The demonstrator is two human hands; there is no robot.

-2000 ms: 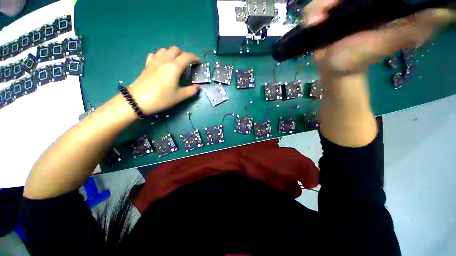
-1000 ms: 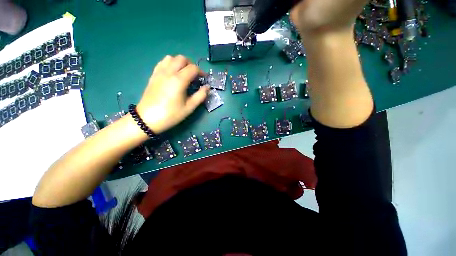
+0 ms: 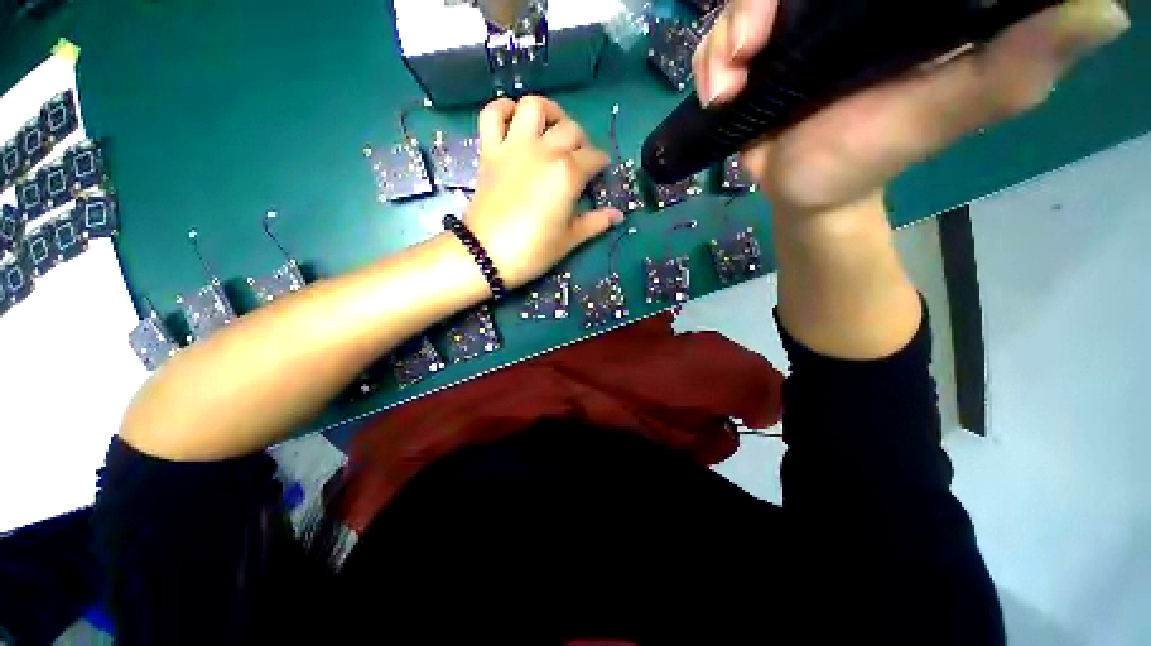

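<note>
My right hand (image 3: 858, 133) holds the thick black electric screwdriver (image 3: 770, 95), its front end pointing down left over the row of circuit board modules. My left hand (image 3: 537, 196) rests on the green mat, thumb and index finger beside a circuit board module (image 3: 619, 187); whether it touches the module is unclear. Another module (image 3: 400, 169) and one partly covered by my left hand (image 3: 457, 160) lie to its left. The screw feeder (image 3: 505, 57) stands above my left hand, cut off by the top edge.
More modules (image 3: 602, 302) with thin leads lie along the mat's front edge, some behind my left forearm. Panelled boards (image 3: 57, 177) lie on a white sheet (image 3: 57, 379) at left. A red-brown cloth (image 3: 568, 391) hangs below the mat's edge.
The view has shifted right. My left hand has moved right along the row of modules. The screwdriver has moved away from the screw feeder to above the modules.
</note>
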